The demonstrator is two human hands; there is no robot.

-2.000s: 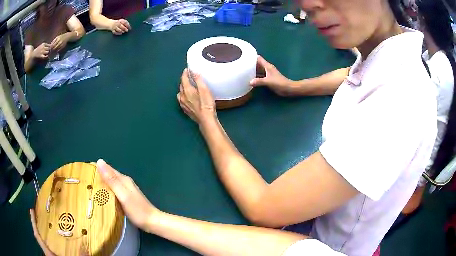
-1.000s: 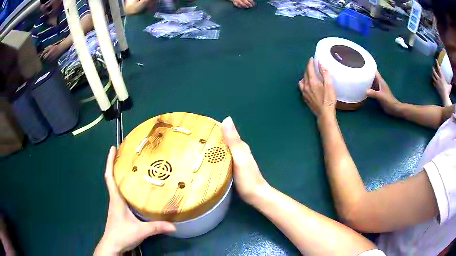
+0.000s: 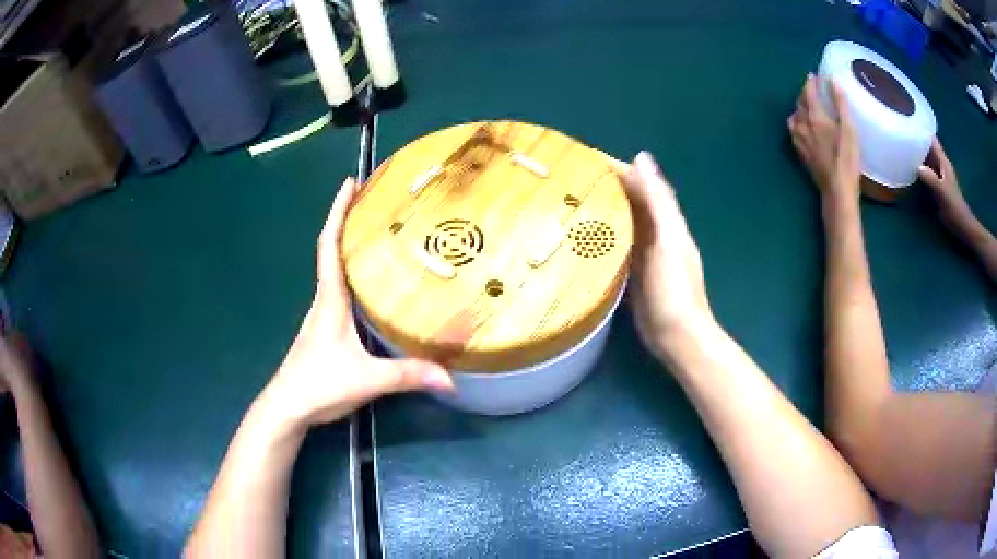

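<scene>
The aroma diffuser unit [image 3: 503,328] is upside down in the middle of the head view, its yellow-brown wood-grain base up and its white body below. The base shows a ring vent grille, a patch of speaker holes, short pale strips and dark screw holes. My left hand [image 3: 328,349] grips its left side, with the thumb along the lower front edge. My right hand [image 3: 665,262] holds its right side, fingers along the rim. The fingers under the left side are partly hidden. Whether the unit touches the table cannot be told.
The dark green table [image 3: 241,284] has a seam running front to back under the unit. Back left are a cardboard carton [image 3: 66,131], two grey cylinders [image 3: 213,82] and cream rack pipes [image 3: 377,44]. At right a neighbour holds a white unit [image 3: 875,115]. Another person's arm [image 3: 44,448] is at far left.
The view has swung left and down, so the unit and both hands now appear central. The carton and grey cylinders show more fully; the neighbour has shifted towards the right edge. Both hands keep their hold.
</scene>
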